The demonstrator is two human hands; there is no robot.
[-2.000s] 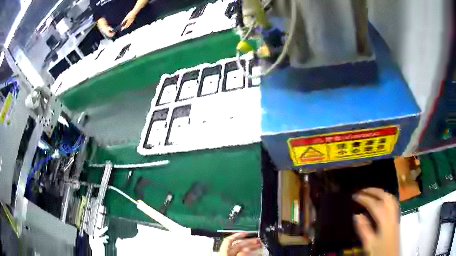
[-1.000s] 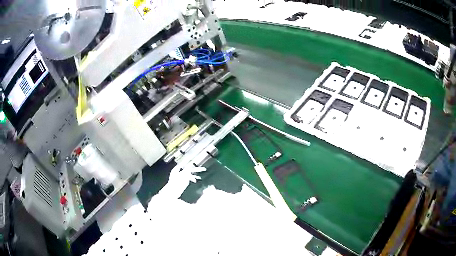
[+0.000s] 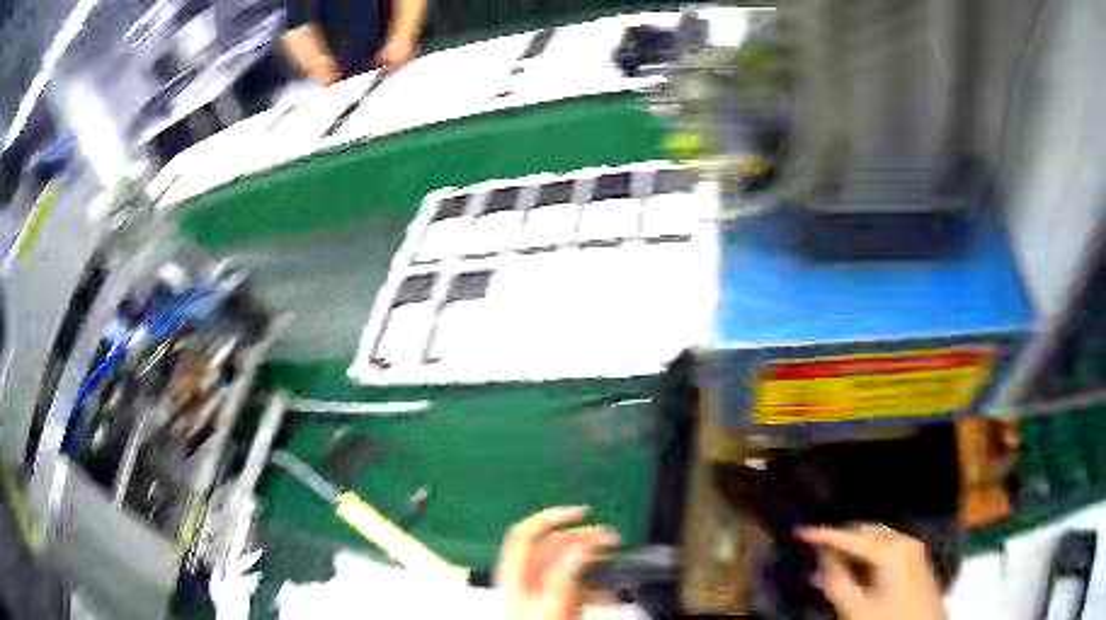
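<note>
The picture is blurred. The blue hot press (image 3: 867, 291) with its yellow-red warning label stands right of centre. Under its head is the tan-edged pressing fixture (image 3: 718, 545), with dark pieces inside. My right hand (image 3: 876, 574) is at the fixture's right part, fingers bent against something dark; a grip cannot be made out. My left hand (image 3: 556, 564) is left of the fixture, over the belt's near edge, fingers curled. A dark shape touches its fingertips; whether it is held cannot be told. A faint dark part (image 3: 355, 452) lies on the green belt.
A white blister tray (image 3: 570, 297) with dark-and-white parts lies on the belt (image 3: 522, 466). A yellow-white wand (image 3: 394, 533) lies at lower left. A machine (image 3: 170, 388) stands far left. An orange-tan block (image 3: 985, 472) is right of the press. A person's hands (image 3: 394, 55) show across the belt.
The view swung left to the machine, then back to the press. Compared with two seconds ago, my left hand is higher and further left, and the belt part with a bright tip near it no longer shows.
</note>
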